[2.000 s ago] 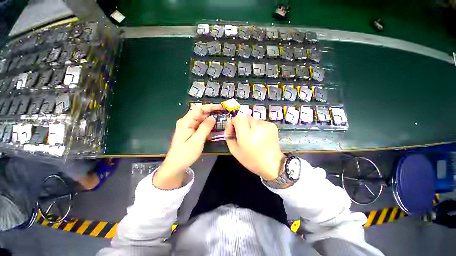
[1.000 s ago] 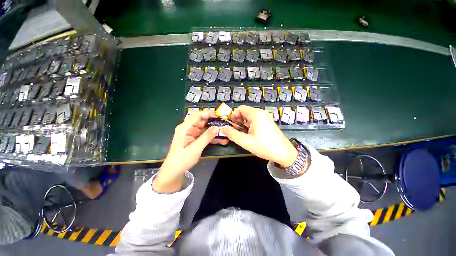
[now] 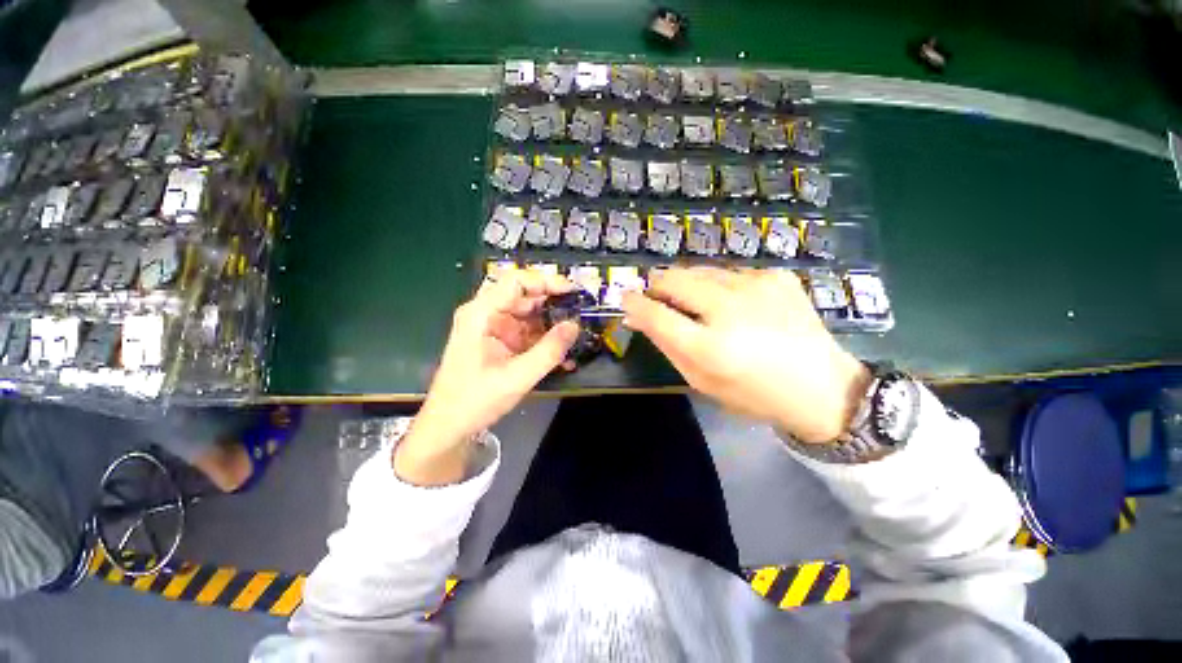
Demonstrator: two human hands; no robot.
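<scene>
My left hand [image 3: 499, 339] holds a small dark housing [image 3: 570, 311] between thumb and fingers, just in front of the tray's near edge. My right hand [image 3: 739, 339] grips a thin silver tool, likely tweezers [image 3: 603, 311], whose tip reaches over the housing. A small yellow piece [image 3: 617, 339] hangs at the housing's right side. The clear blister tray [image 3: 858, 240] lies behind my hands with rows of grey and whitish square parts in it. My right hand covers part of its nearest row.
Tall stacked blister trays [image 3: 220, 259] stand at the left. A metal rail [image 3: 402, 80] crosses behind the tray. Two small dark units [image 3: 668, 25] lie on the green belt beyond. A blue stool [image 3: 1073, 469] is at the right; another person's foot [image 3: 246, 453] shows below left.
My right hand has moved right and now points the silver tool at the housing. The yellow-edged part no longer shows above the housing; yellow shows at its lower right. Belt units have shifted left.
</scene>
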